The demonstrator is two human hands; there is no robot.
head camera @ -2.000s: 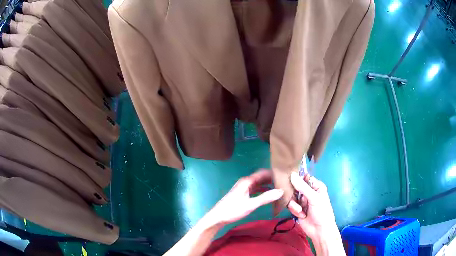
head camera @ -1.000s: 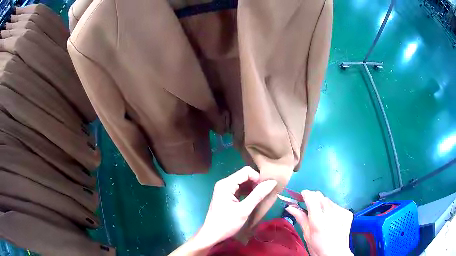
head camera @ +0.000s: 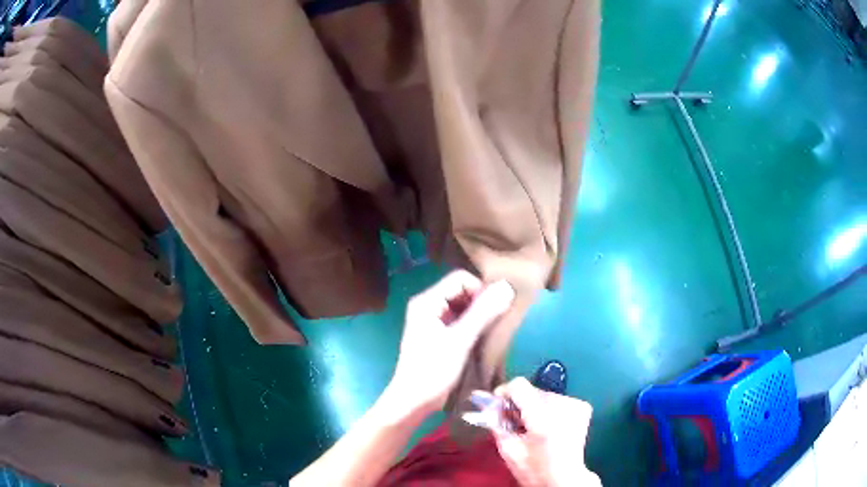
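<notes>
A tan-brown jacket (head camera: pixel 276 162) hangs in front of me, its top cut off by the upper edge. My left hand (head camera: pixel 442 333) pinches the jacket's front edge (head camera: pixel 518 304) where it is pulled toward me. My right hand (head camera: pixel 542 428) is lower, beside the dark lower end of the pulled cloth, and holds silver thread snips (head camera: pixel 487 411) with the blades pointing left. The snips are blurred, and I cannot tell whether the blades touch the cloth.
A row of matching brown jackets (head camera: pixel 76 285) hangs at the left. A blue plastic stool (head camera: pixel 761 414) stands at the lower right beside a pale surface (head camera: pixel 846 418). Grey rack legs (head camera: pixel 713 190) stand on the green floor at the right. A dark shoe (head camera: pixel 550 376) shows below.
The jacket has shifted left in view. My left hand keeps its pinch on the cloth. My right hand with the snips has moved down and left, toward the lower end of the cloth.
</notes>
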